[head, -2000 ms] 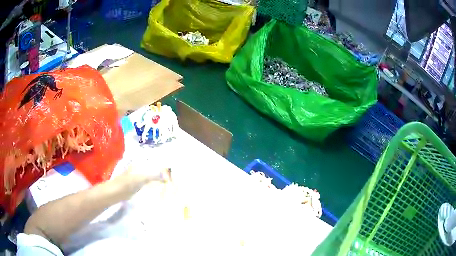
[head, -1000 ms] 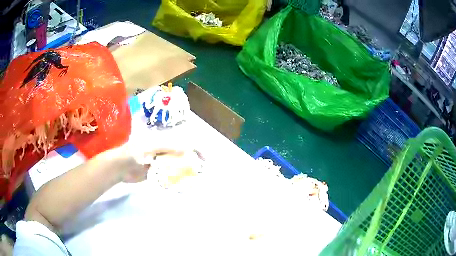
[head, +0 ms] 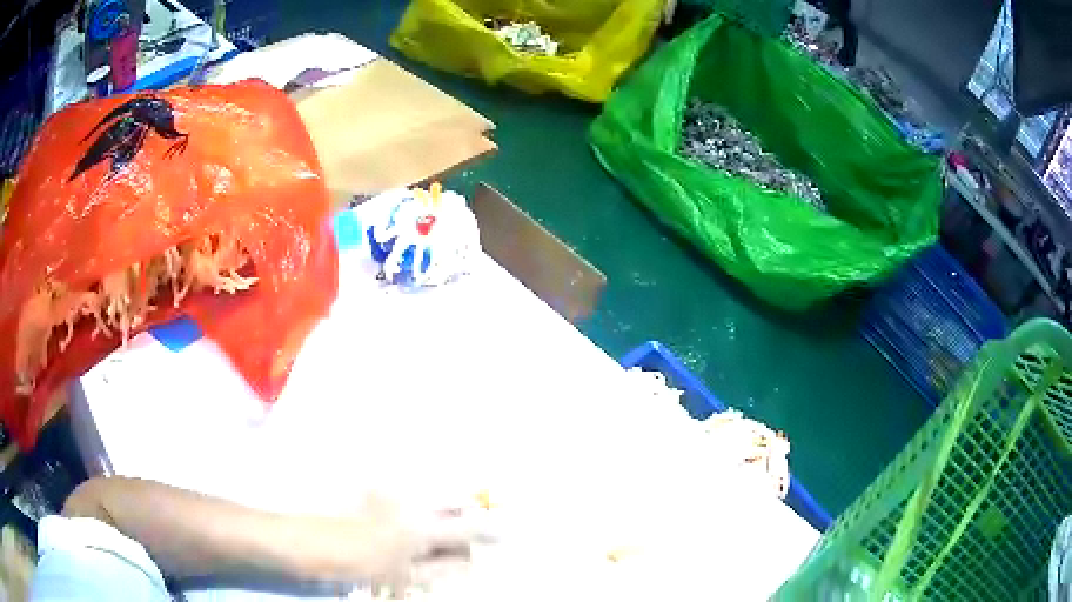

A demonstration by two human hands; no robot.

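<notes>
My left hand [head: 435, 541] is blurred and washed out over the overexposed white table [head: 529, 400], low in the frame. Its forearm comes in from the lower left. Faint pale strips show under and beside the hand at the bottom edge; whether the fingers hold any is unclear. Small orange bits [head: 483, 500] lie near the fingertips and further right. A red-orange plastic bag [head: 235, 153] with a dark mark stands at the left, its mouth showing cream strips [head: 129, 288]. My right hand is not in view.
A white-and-blue bundle [head: 426, 235] sits at the table's far edge. A blue tray [head: 676, 365] with cream pieces borders the right edge. A green basket [head: 940, 506] stands lower right. Cardboard [head: 400, 124], yellow [head: 588, 59] and green bags [head: 776, 253] lie beyond.
My left hand reached across the table, then was at a pale clump with yellowish bits. It is now lower, nearer me. The clump no longer shows at that spot. The view has shifted slightly.
</notes>
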